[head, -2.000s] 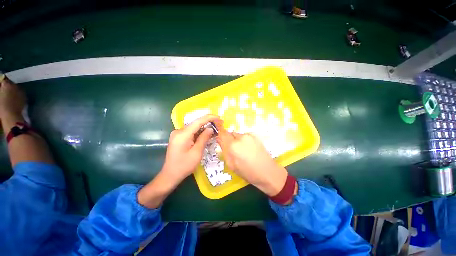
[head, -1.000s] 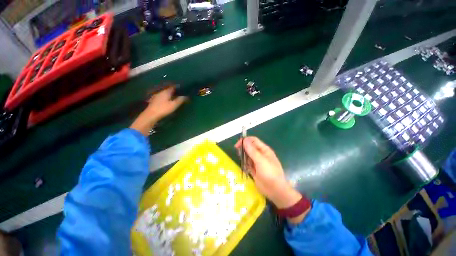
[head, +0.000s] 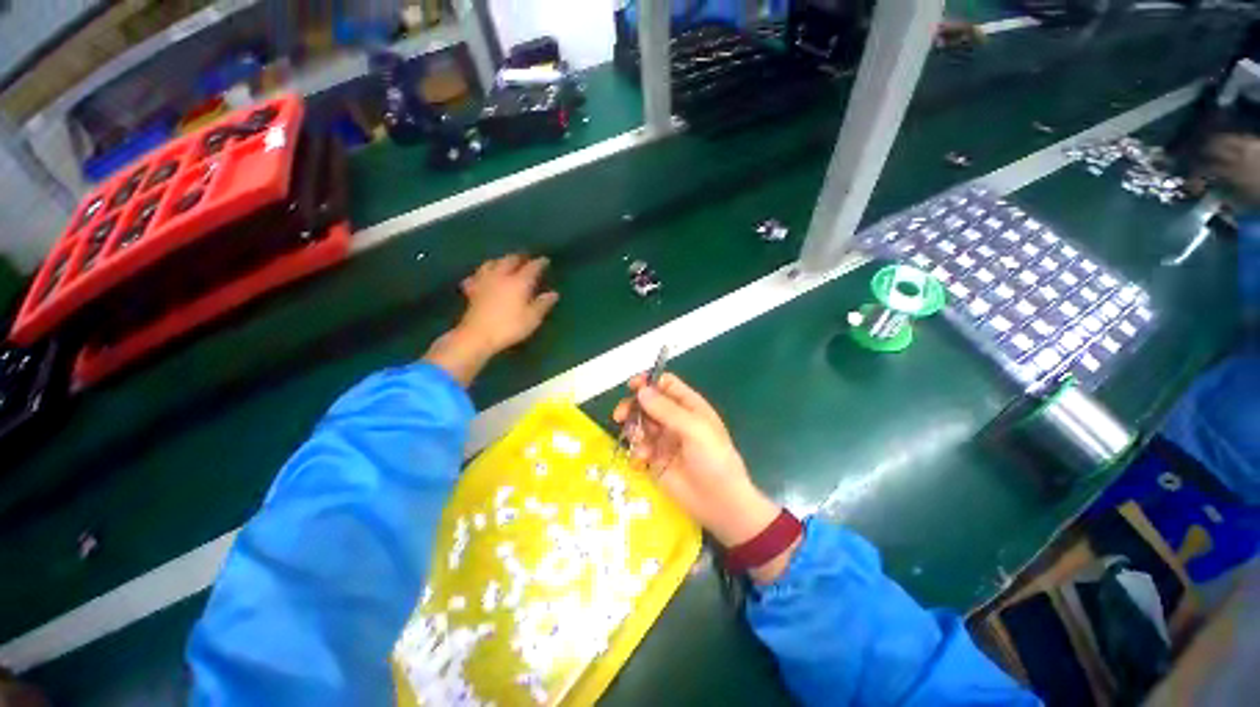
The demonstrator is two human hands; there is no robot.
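My left hand is over the green conveyor belt, palm down with fingers spread. Nothing shows in it, though its underside is hidden. An electronic module lies on the belt to its right, apart from the fingers. My right hand holds thin dark tweezers pointing up, above the tray's upper right edge. The yellow tray lies tilted at bottom centre with many loose white pieces.
A white rail with a metal post divides belt and bench. Red trays stand far left. A green-rimmed spool, component tray and metal cylinder are right. Another person's hand is far right.
The view has swung from the tray to the belt. My hands have parted; my left hand has left the tray and reached over the belt. The module it held no longer shows.
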